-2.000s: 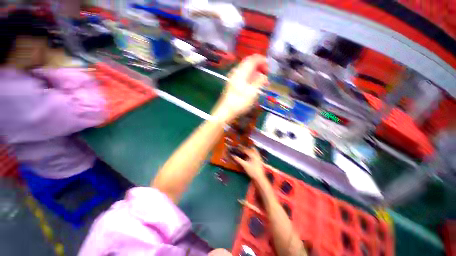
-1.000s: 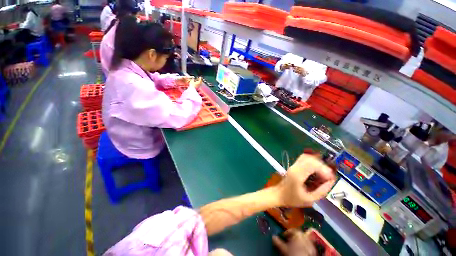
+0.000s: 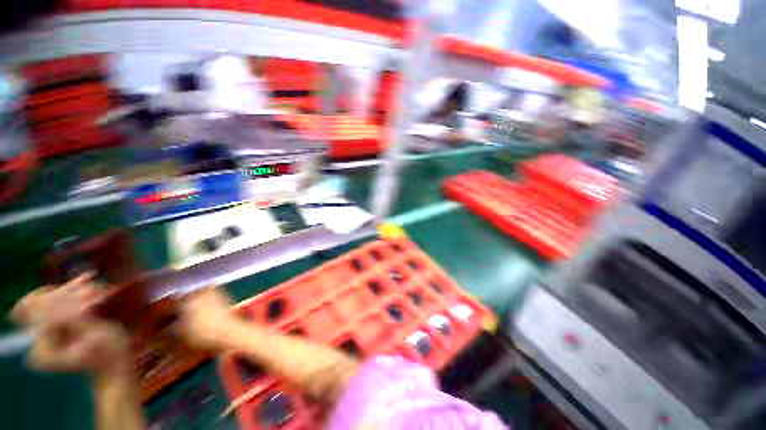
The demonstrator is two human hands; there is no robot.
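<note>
The frame is blurred. The brown-orange lever fixture (image 3: 158, 343) stands at the left, with its dark upright part behind the hands. My left hand (image 3: 71, 323) is at the fixture's left side, fingers bent; whether it holds anything is too blurred to tell. My right hand (image 3: 203, 317) reaches to the fixture's right side, its fingertips smeared, and any piece in them cannot be made out. The red-orange tray (image 3: 332, 290) lies right of the fixture, partly under my right forearm. It holds dark watch units and several with silvery faces. A thin pale stick (image 3: 252, 395) lies at its left edge.
Behind the tray are white paper (image 3: 222, 235) with two dark units, a blue tester (image 3: 185, 200) and a power supply (image 3: 273, 186) with green digits. A white post (image 3: 390, 168) stands beyond. Red trays (image 3: 529, 206) lie back right; a grey machine (image 3: 621, 336) is at the right.
The view has swung to the right, bringing the whole tray and the grey machine into view. My left hand, earlier raised as a fist at the fixture's top, is now lower, beside the fixture.
</note>
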